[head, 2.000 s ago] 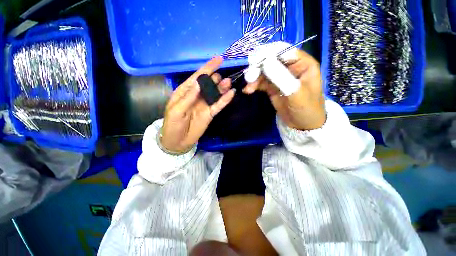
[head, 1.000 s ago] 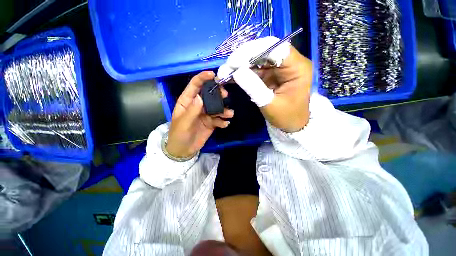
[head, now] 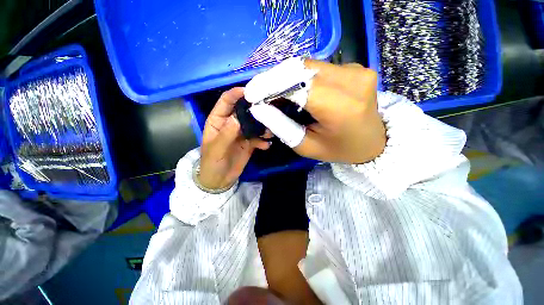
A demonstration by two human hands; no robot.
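Note:
My left hand [head: 223,143] holds a small matte black part [head: 249,121] between thumb and fingers, above the near blue tray. My right hand [head: 340,110], with white wraps on its fingers, grips a thin metal rod [head: 283,93]. The rod's lower-left end is at the top of the black part; whether it sits inside cannot be told, as the wrapped fingers cover the contact. The near tray [head: 280,170] is mostly hidden behind my hands and sleeves.
A middle blue tray [head: 173,85] holds fanned rods [head: 280,44] at its right side. A right blue tray [head: 441,102] is filled with rods. A left blue tray [head: 104,137] holds rows of rods. Grey cloth [head: 48,238] shows at the lower left.
The rod has gone from apart to meeting the black part, and less of it sticks out beyond my right fingers. My right hand has turned over and moved toward my left. The view has shifted slightly.

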